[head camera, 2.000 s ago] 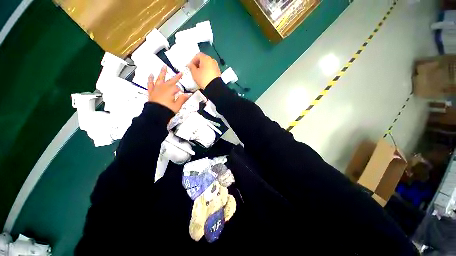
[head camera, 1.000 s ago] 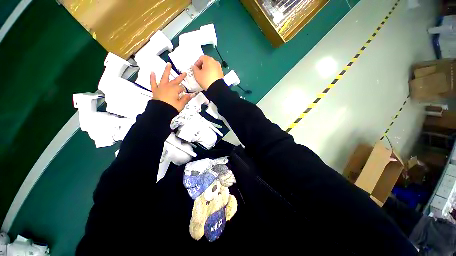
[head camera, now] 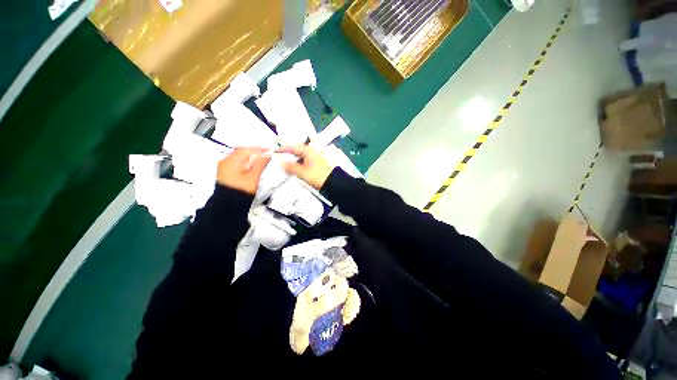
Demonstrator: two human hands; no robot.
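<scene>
Several white camera units (head camera: 241, 122) lie fanned out on the green bench in front of me, some with short black pigtail cables. My left hand (head camera: 243, 169) and my right hand (head camera: 306, 165) are close together over the near end of the units, with fingertips nearly touching. The fingers are blurred, and I cannot tell whether a label is between them. A white label strip (head camera: 247, 249) hangs in folds below my hands, against my dark top. More white units (head camera: 295, 202) lie just below my hands.
A brown cardboard sheet with shiny tape (head camera: 215, 44) lies beyond the units. An open parts carton (head camera: 397, 70) with thin silvery pieces stands at the bench's far right. A dark green belt (head camera: 67, 148) runs along the left. An open brown box (head camera: 571, 256) is on the right.
My hands have come together and sit lower in view. My left fingers, spread before, are now drawn in toward my right fingertips. The view has shifted, so the bench things appear lower.
</scene>
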